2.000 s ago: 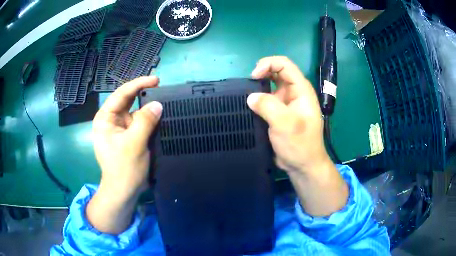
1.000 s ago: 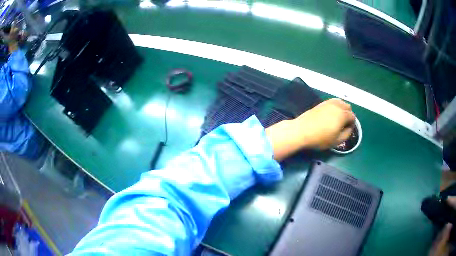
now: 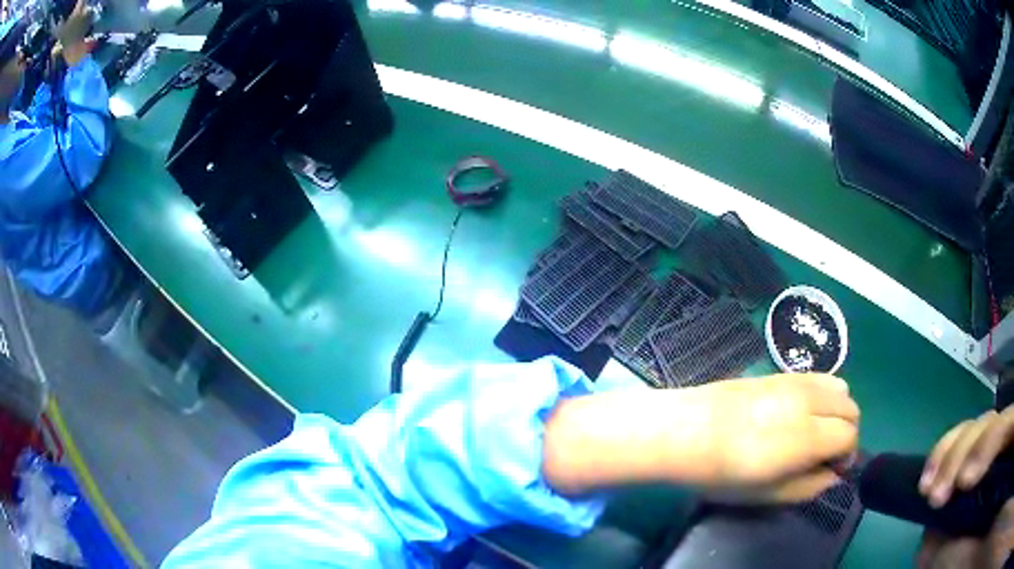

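The dark back cover (image 3: 767, 541) lies at the bottom right, its slotted part partly hidden under my left hand (image 3: 778, 436). My left hand reaches across from the left with its fingers bent together at the tip of the black electric screwdriver (image 3: 903, 485); whether they pinch a screw is too small to tell. My right hand (image 3: 965, 458), cut off by the right edge, grips the screwdriver, which points left. The white-rimmed screw dish (image 3: 842, 330) stands just beyond my left hand. Loose slotted grilles (image 3: 584, 286) lie piled left of the dish.
Black housings (image 3: 261, 145) stand at the far left of the green bench (image 3: 367, 256). A reddish-brown ring (image 3: 476, 182) with a thin black cord lies between them and the grilles. A person in a blue smock (image 3: 56, 189) sits at the upper left.
My left hand has left the screw dish and come nearer, to the screwdriver tip over the cover. The screwdriver in my right hand has come further into view. The view has shifted.
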